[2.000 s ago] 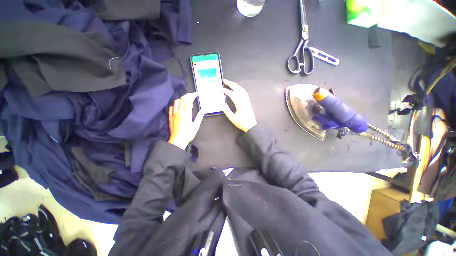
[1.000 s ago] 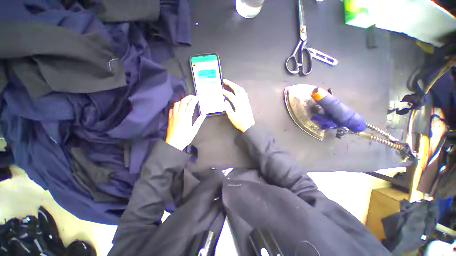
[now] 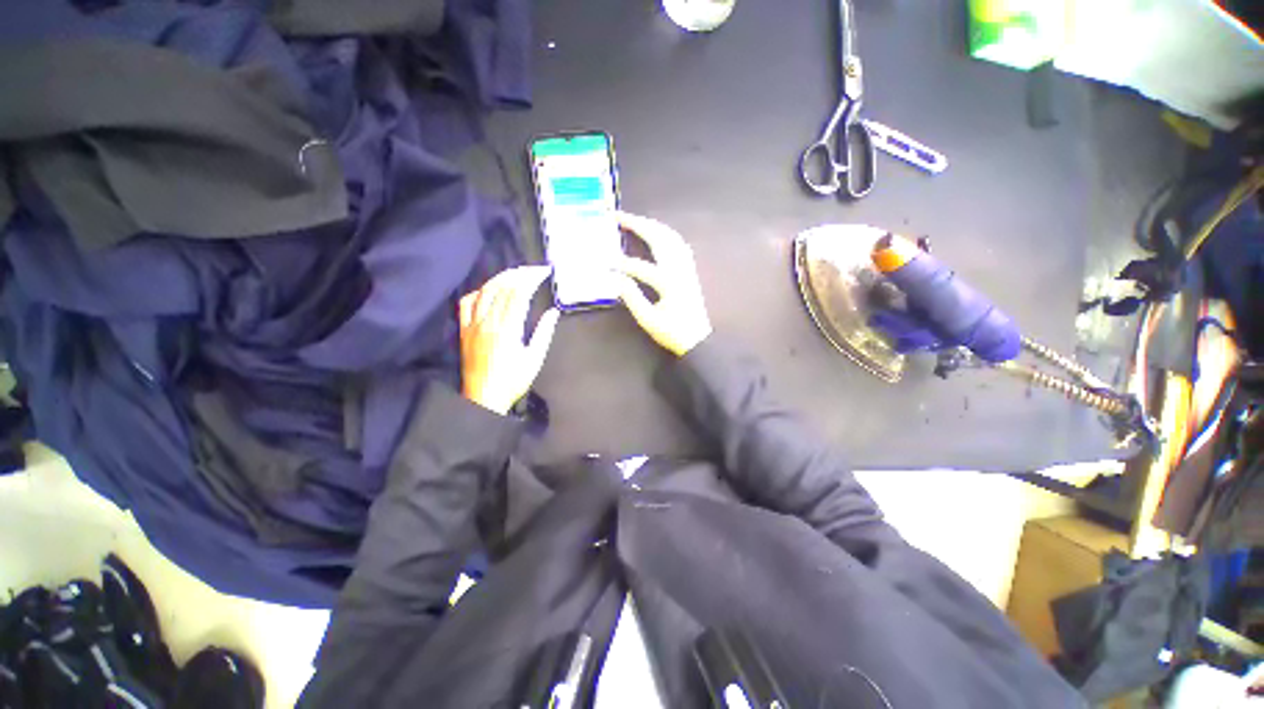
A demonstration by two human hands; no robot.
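A smartphone (image 3: 578, 222) lies upright in the picture on the dark table, its screen lit white and teal. My left hand (image 3: 503, 337) is at the phone's lower left edge, bare, with the thumb near its bottom corner. My right hand (image 3: 663, 284) is at its lower right side, fingers against the edge and thumb by the screen. The undersides of both hands are hidden. A heap of navy garment pieces (image 3: 402, 263) fills the left, with dark grey fabric (image 3: 167, 153) on top. The iron (image 3: 848, 298) rests at the right, handle wrapped in blue-purple cloth.
Shears (image 3: 850, 83) and a small white cutter (image 3: 907, 147) lie beyond the iron. A ribbed hose (image 3: 1074, 388) runs right from it. A clear cup (image 3: 697, 13) is cut off at the top. A green packet (image 3: 1008, 33) is far right. Dark bundles (image 3: 97, 644) lie on the floor.
The view has shifted slightly, so things on the table sit a little differently in the picture. My left hand has slid slightly off the phone's lower left side.
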